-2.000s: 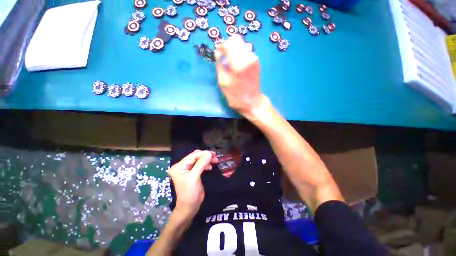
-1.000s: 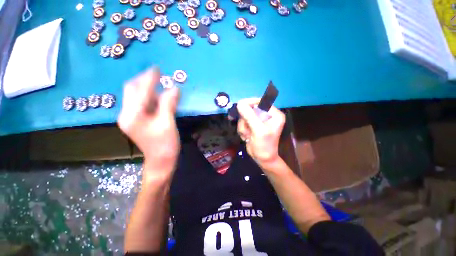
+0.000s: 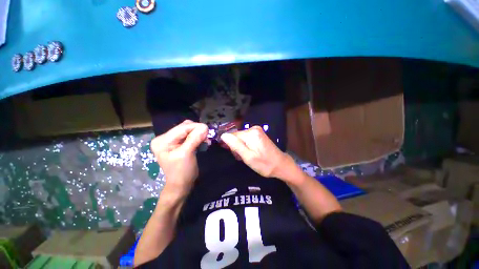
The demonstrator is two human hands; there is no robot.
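My left hand (image 3: 180, 152) and my right hand (image 3: 257, 149) meet in front of my chest, below the table edge. Between their fingertips is a small silver toothed disc (image 3: 212, 133), mostly covered by the fingers. My left fingers pinch it. My right fingers touch its other side; whether they hold a tool is hidden. A row of several silver toothed discs (image 3: 41, 54) lies at the table's left front edge. A loose silver disc (image 3: 127, 16) touches a copper-ringed disc (image 3: 145, 4) at the top.
The blue-green table (image 3: 294, 31) curves across the top. The corner of a white tray (image 3: 469, 10) shows at the upper right. An open cardboard box (image 3: 357, 113) stands under the table. More boxes (image 3: 79, 244) lie low at both sides. White bits litter the floor (image 3: 118, 163).
Both hands have come together in front of my chest. My left hand has left the table area. The black blade seen upright in my right hand no longer shows. The view has tilted down.
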